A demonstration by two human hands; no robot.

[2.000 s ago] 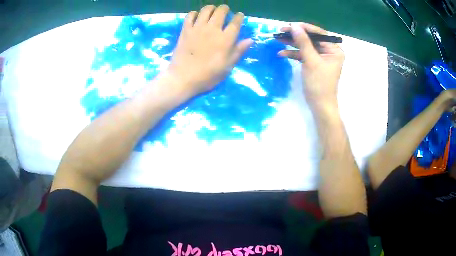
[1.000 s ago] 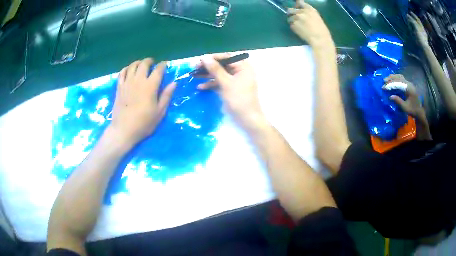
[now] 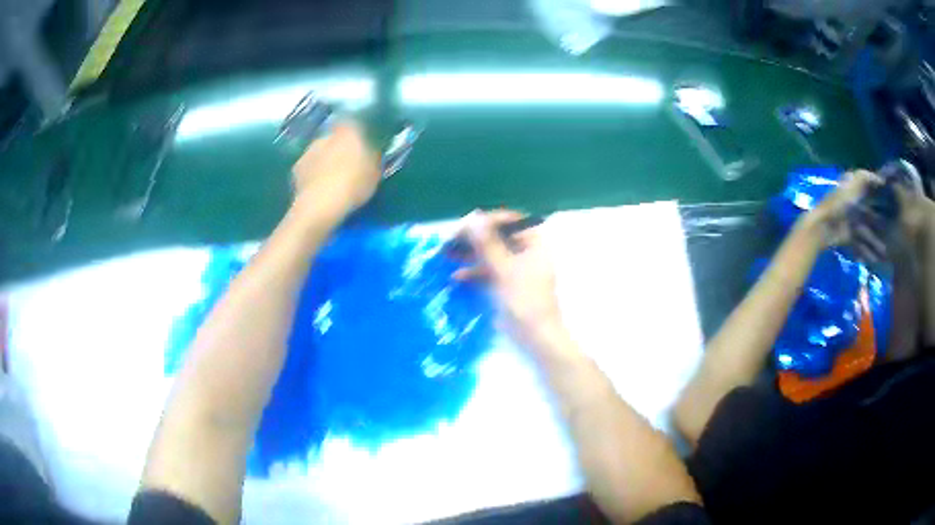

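Note:
My left hand [image 3: 336,169] is blurred and reaches over a dark phone-like part on the green surface. The part's glinting ends [image 3: 305,118] show on both sides of the hand. The fingers are curled, but whether they grip it is unclear. My right hand [image 3: 513,261] holds a slim black pen-like tool [image 3: 529,223] over the right part of the blue film heap; its tip is blurred. The blue film heap [image 3: 379,349] lies on the white sheet [image 3: 615,297].
More thin-rimmed phone-like parts lie on the green surface [image 3: 554,154], at left [image 3: 152,169] and right [image 3: 713,144]. At right, another person's hands [image 3: 846,210] hold a blurred dark object near blue film [image 3: 820,308] in an orange-rimmed tray [image 3: 820,388].
My left hand has moved off the blue film, forward to the phone-like part. My right hand keeps the black tool over the film. The view has tilted up; the neighbour's hands have come together.

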